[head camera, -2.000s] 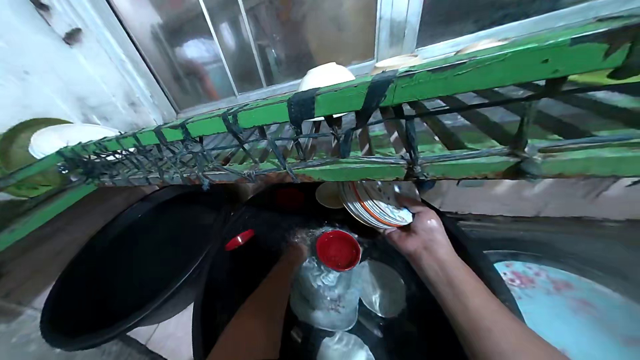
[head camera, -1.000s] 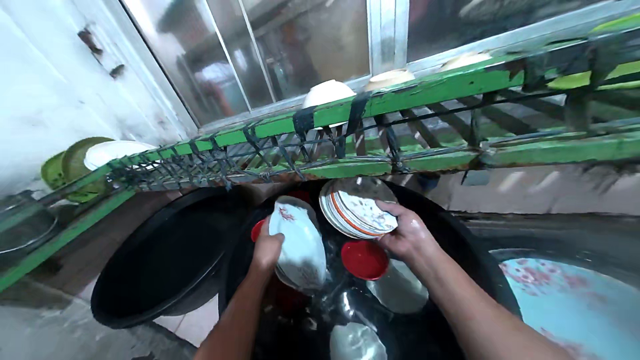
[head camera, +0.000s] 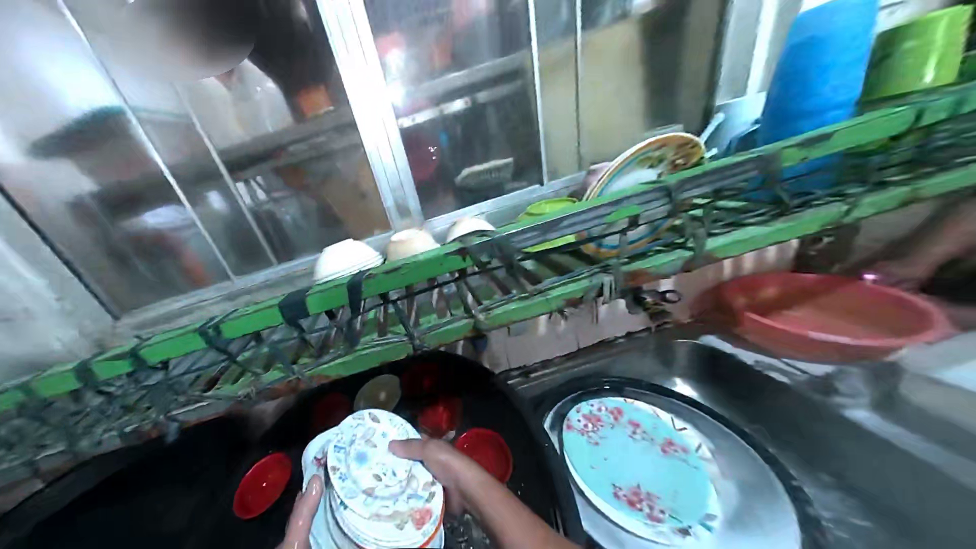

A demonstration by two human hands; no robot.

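Both hands hold a stack of patterned plates (head camera: 381, 473) over a black tub of water. My right hand (head camera: 442, 465) grips the stack's right side, thumb on the top saucer. At the lower left of the stack, my left hand (head camera: 303, 515) supports it with its fingers, partly cut off by the frame's bottom. Around the stack in the tub (head camera: 545, 473) lie a red bowl (head camera: 262, 485) to the left, another red bowl (head camera: 485, 454) to the right and a pale round dish (head camera: 378, 393) behind.
A green slatted rack (head camera: 450, 263) with upturned bowls (head camera: 347, 258) and a plate (head camera: 648, 164) runs below the window. Right of the tub, a light-blue floral plate (head camera: 640, 465) lies on a round tray. Farther right are a red basin (head camera: 831, 313) and another person's blurred arm (head camera: 923, 244).
The oval dish my left hand held apart one second ago is now together with the right hand's plates, both hands on the stack. The view has swung right.
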